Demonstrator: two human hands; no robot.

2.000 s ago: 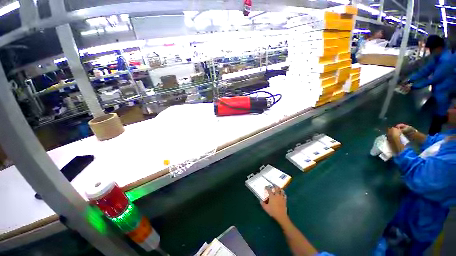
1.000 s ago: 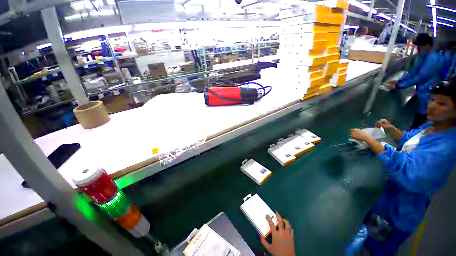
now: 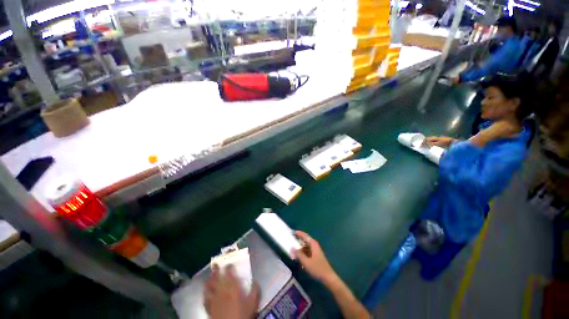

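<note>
My right hand [image 3: 313, 257] holds a white retail box [image 3: 279, 233] by its near end, tilted, just right of the scale. My left hand [image 3: 229, 296], blurred, lies over another white retail box [image 3: 241, 264] on the silver pan of the checkweighing scale [image 3: 269, 264]; whether its fingers grip it is unclear. The scale's lit display [image 3: 288, 305] shows at the bottom. A single box [image 3: 283, 188] lies on the green conveyor belt [image 3: 349, 215], with a group of several boxes [image 3: 329, 156] beyond it.
The signal tower light [image 3: 103, 221] glows red left of the scale. A white shelf [image 3: 187, 124] carries a tape roll, a red tool [image 3: 252, 86] and stacked boxes [image 3: 369, 47]. A person in blue [image 3: 477, 168] handles white items at right, near a loose paper slip [image 3: 367, 162].
My right hand has lifted the box from the belt towards the scale. My left hand has come into view over the scale box. The tower light turned from green to red. A paper slip appeared on the belt.
</note>
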